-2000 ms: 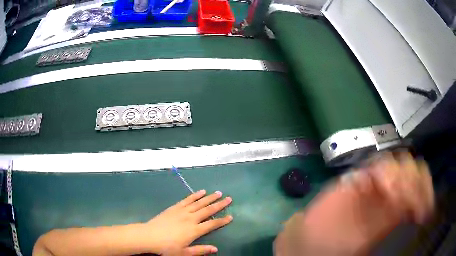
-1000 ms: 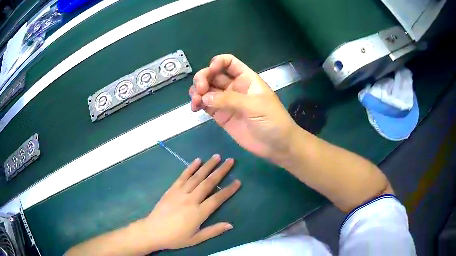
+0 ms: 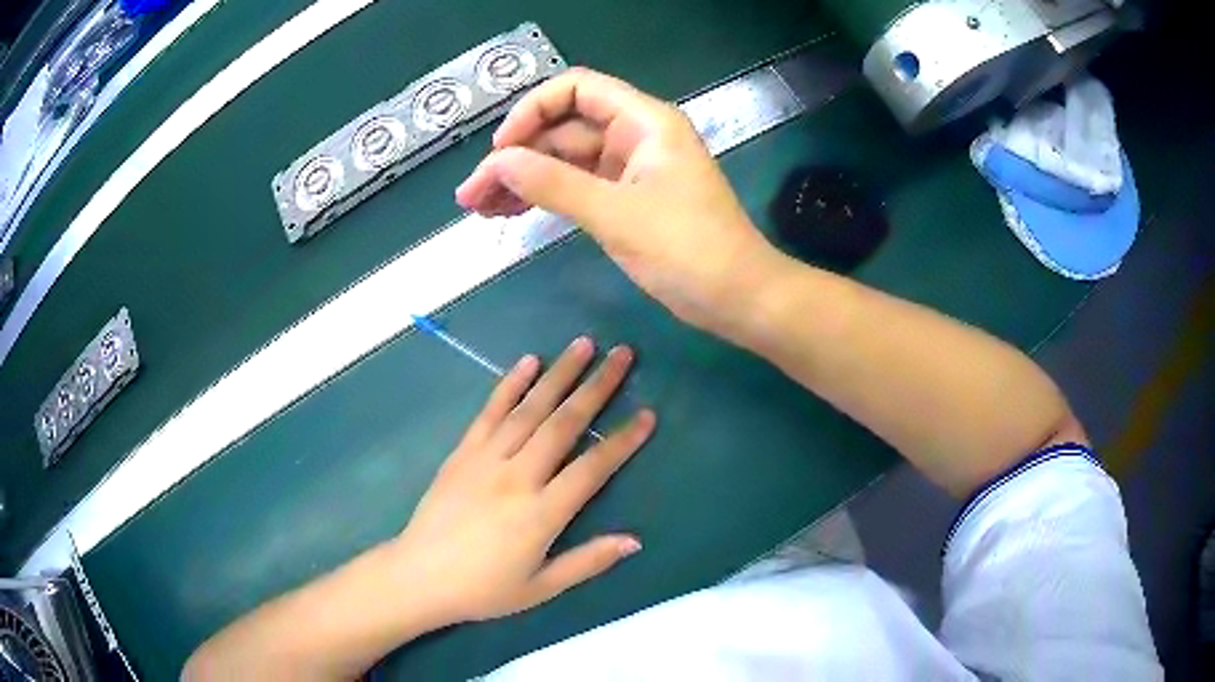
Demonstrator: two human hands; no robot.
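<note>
A blue-tipped pen-like tool lies on the green bench, its shaft passing under the fingers of my left hand. My left hand is palm down with fingers spread. My right hand is raised over the white guide strip, fingers curled and thumb near the fingertips. I cannot tell if it holds anything small. A four-unit panel lies on the green belt, just beyond my right hand. Another panel lies at the left.
A black round dish or pad with pale specks lies right of my right hand. A blue and white cap lies near the belt roller housing. A fan is cut off at bottom left. A bagged item shows at top left.
My right hand has moved from beside the roller to above the guide strip near the panel. My left hand stays spread over the tool. The view has tilted and shifted.
</note>
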